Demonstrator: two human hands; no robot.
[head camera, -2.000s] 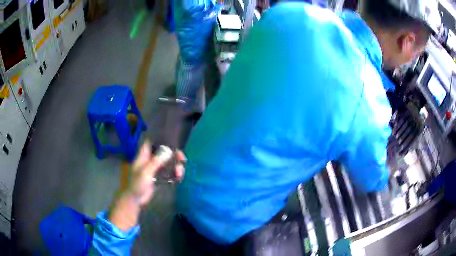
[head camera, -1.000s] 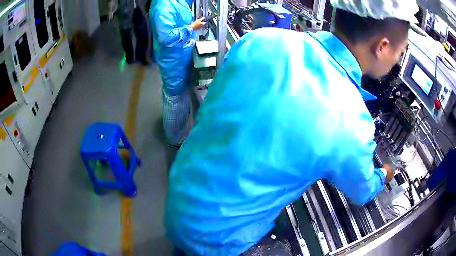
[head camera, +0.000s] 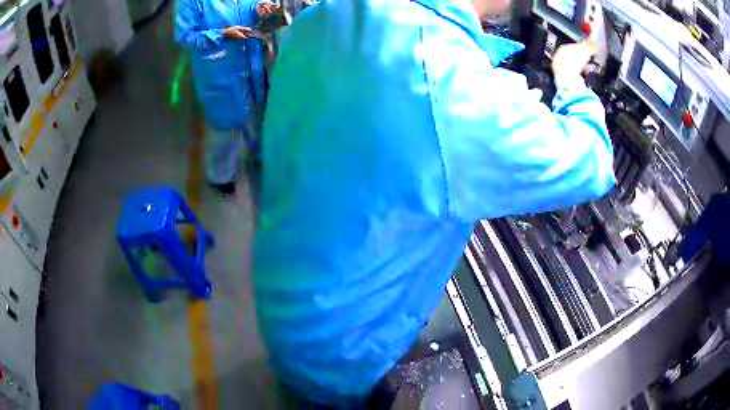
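Note:
Neither of my hands is in view. Nearest in front of me a person in a bright blue smock (head camera: 360, 200) leans over the machine, one raised hand (head camera: 573, 58) near a control panel. Below the smock, at the bottom of the view, a dark parts tray (head camera: 436, 384) holds tiny pale bits. A small white round thing (head camera: 435, 347) lies at its upper edge. The person's body hides part of the bench.
Conveyor rails (head camera: 528, 280) run beside the tray. A silver crossbeam (head camera: 616, 344) crosses at lower right. Panels with screens (head camera: 658, 80) stand at upper right. A blue stool (head camera: 152, 210) stands on the aisle floor; another (head camera: 128, 398) is cut off below. A second blue-smocked person (head camera: 220, 68) stands behind.
The near person has straightened somewhat and raised a hand from the machine toward the panels. The view has shifted, showing more of the tray. My left hand, visible two seconds ago, is out of view.

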